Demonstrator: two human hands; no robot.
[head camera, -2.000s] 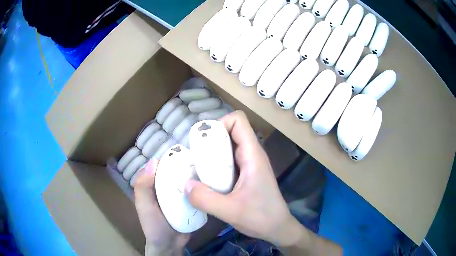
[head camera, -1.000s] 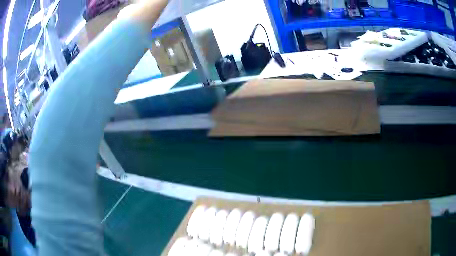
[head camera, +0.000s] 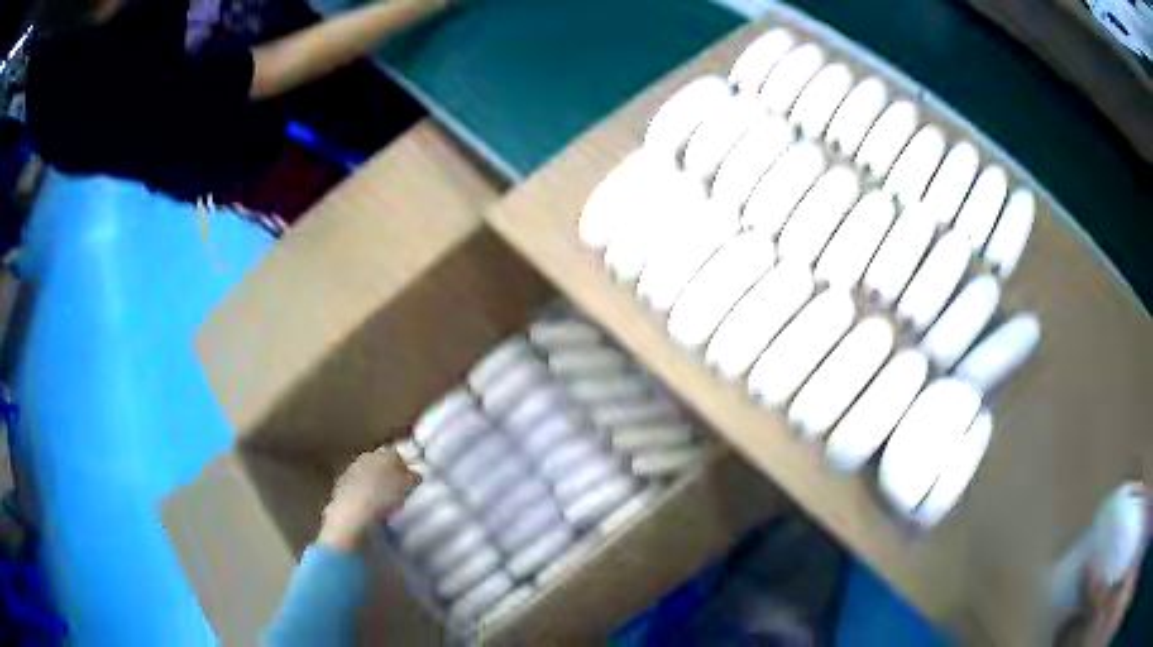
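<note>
White oval shells (head camera: 822, 348) lie in slanting rows on a cardboard sheet (head camera: 1024, 455), with two lying flatter at the near end. More shells (head camera: 506, 468) are packed in rows inside an open carton (head camera: 367, 341). My left hand (head camera: 367, 490) reaches into the carton with its fingers at the left side of the packed shells; blur hides whether it grips one. My right hand (head camera: 1105, 609) is blurred and cut off at the lower right edge, beside the sheet, with a white shell (head camera: 1119, 533) in it.
Another person's dark-clothed body (head camera: 139, 108) and bare forearm are at the upper left, beside the green bench (head camera: 493, 76) with its pale edging. The carton's flaps stick out to the left over the blue floor (head camera: 108, 417).
The view has come back down from the line to the carton and sheet. My hands, together around two shells two seconds ago, are now far apart, left in the carton, right at the far right.
</note>
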